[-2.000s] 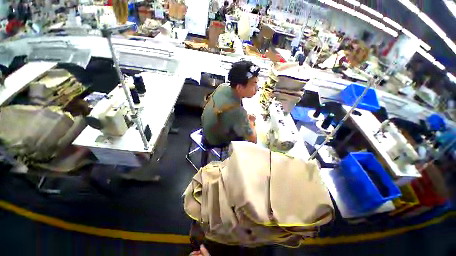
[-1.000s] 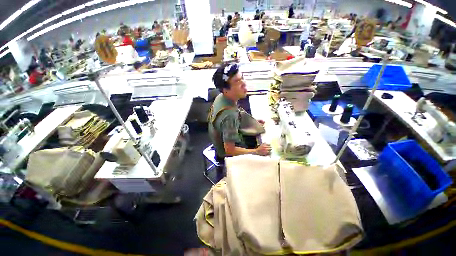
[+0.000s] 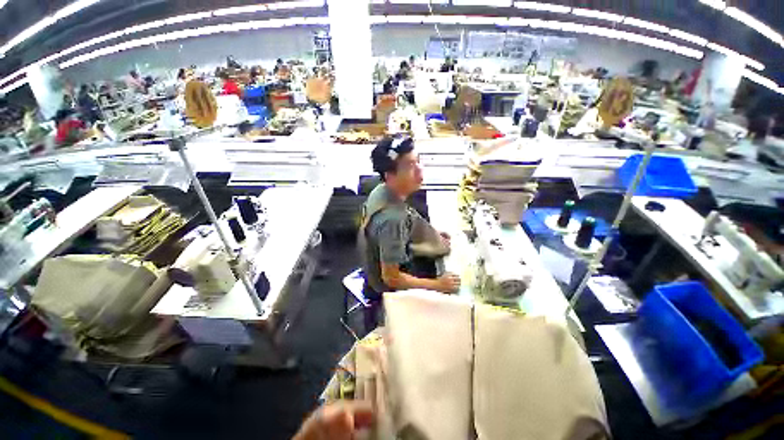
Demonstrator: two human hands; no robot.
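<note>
A large draped stack of beige bag pieces (image 3: 494, 369) with yellow edges stands right in front of me, cut off by the bottom edge. A hand, my left by its position (image 3: 337, 421), shows small and blurred at the bottom edge beside the stack's left side. I cannot tell whether it touches the pieces or how its fingers are set. My right hand is out of the picture.
A person in a green top (image 3: 394, 228) sits at a white sewing machine (image 3: 500, 266) behind the stack. Another machine table (image 3: 288, 228) stands left, beside more beige pieces (image 3: 99, 296). A blue crate (image 3: 692, 339) stands right.
The view has levelled and turned. The hand shows larger at the bottom edge than a second ago. The seated person's head and arms have shifted slightly since two seconds ago.
</note>
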